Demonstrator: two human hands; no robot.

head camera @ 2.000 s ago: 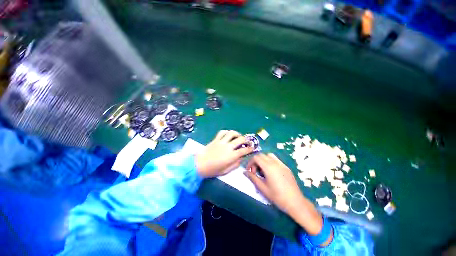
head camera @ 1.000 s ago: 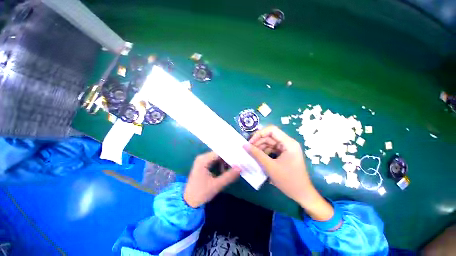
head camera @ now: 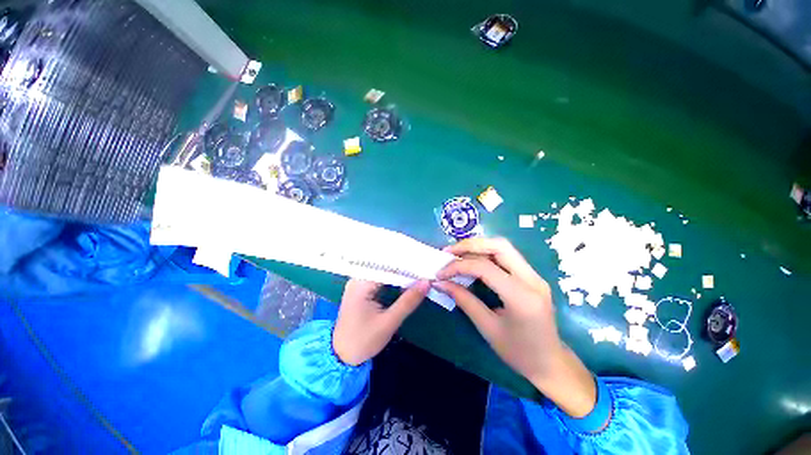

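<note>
A long white strip with faint print (head camera: 293,233) is held up above the bench edge, running from my fingers to the left. My left hand (head camera: 378,320) pinches its lower edge near the right end. My right hand (head camera: 511,307) pinches the same end with thumb and fingers; whether a small pad is at the fingertips is too small to tell. A round electronic housing (head camera: 460,216) lies on the green bench just beyond my right fingers, with a small battery (head camera: 490,198) beside it.
A cluster of black housings (head camera: 298,160) lies at left, partly behind the strip. Ribbed plastic trays (head camera: 84,124) stand far left. A heap of white square pieces (head camera: 605,253) lies right, with thin white rings (head camera: 673,327) and another housing (head camera: 720,321). One housing (head camera: 496,31) lies far off.
The strip was flat under my hands, then lifted, and now its far end has swung down and left. My left hand has moved from the housing to the strip's edge.
</note>
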